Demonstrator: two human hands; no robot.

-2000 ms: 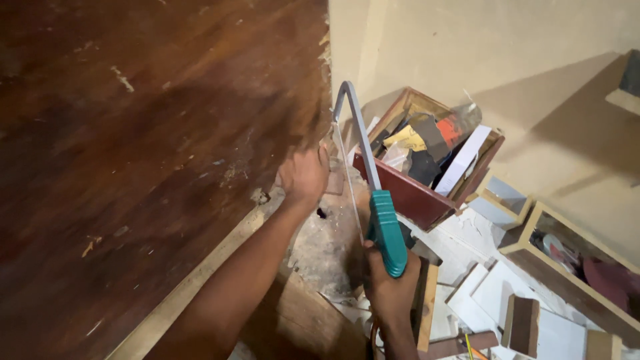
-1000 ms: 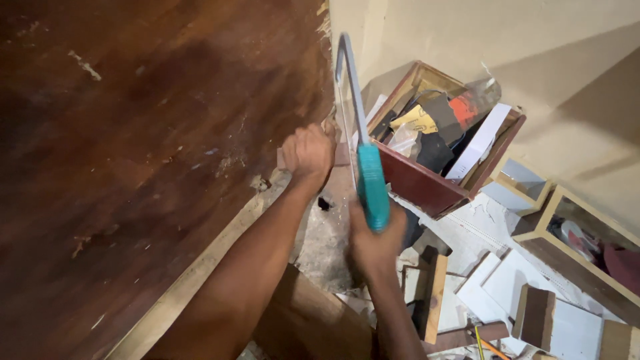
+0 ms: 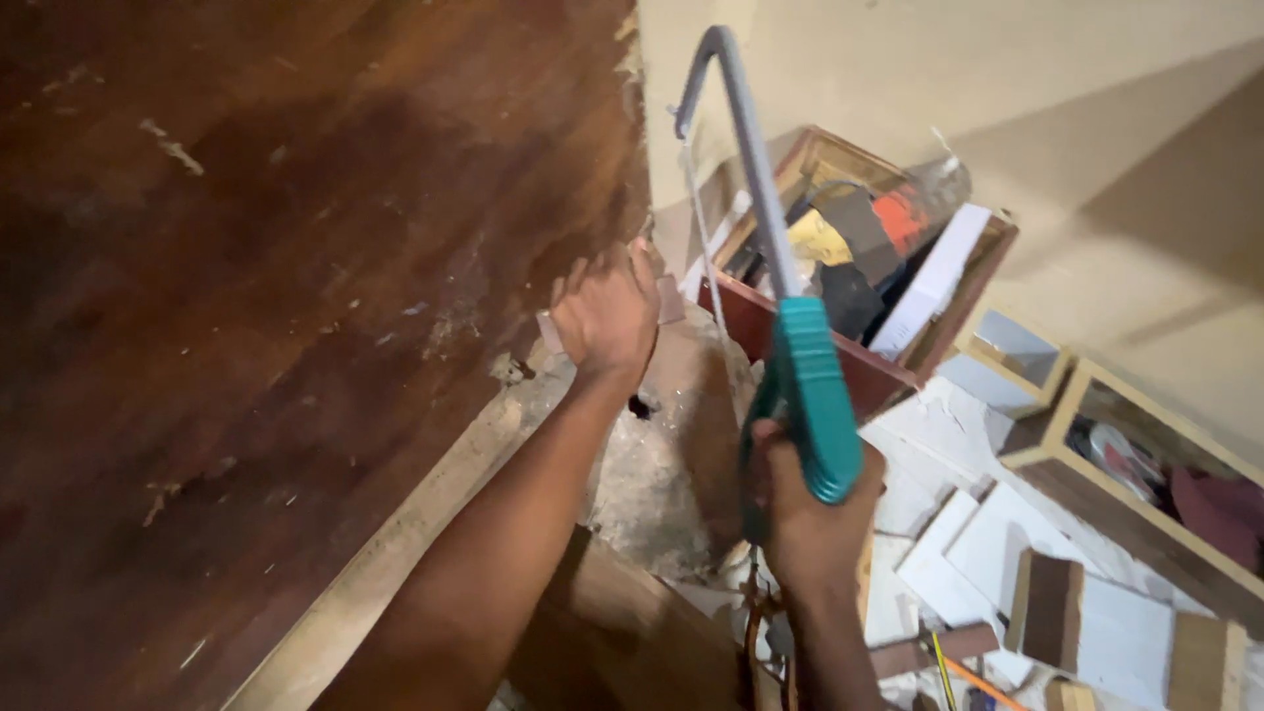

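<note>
My right hand (image 3: 820, 513) grips the teal handle of a hacksaw (image 3: 815, 385) with a grey curved metal frame. The saw stands upright in view, and its thin blade runs along the left side of the frame. To the left, my left hand (image 3: 607, 311) presses down on a small flat light-brown piece (image 3: 671, 299), whose ends show on both sides of the hand. That hand is beside the edge of a large dark-brown wooden panel (image 3: 296, 296). The saw blade is to the right of the small piece, apart from it.
A reddish-brown wooden box (image 3: 879, 380) of mixed scraps stands against the beige wall (image 3: 987, 59). At right are an open-topped wooden case (image 3: 1116, 494), white board pieces (image 3: 1017, 533) and wood offcuts (image 3: 1045, 607). A yellow-and-black pencil (image 3: 943, 671) lies at the bottom.
The hacksaw in my right hand has moved away from my left hand and now stands clear to its right. My left hand stays pressed at the panel's edge.
</note>
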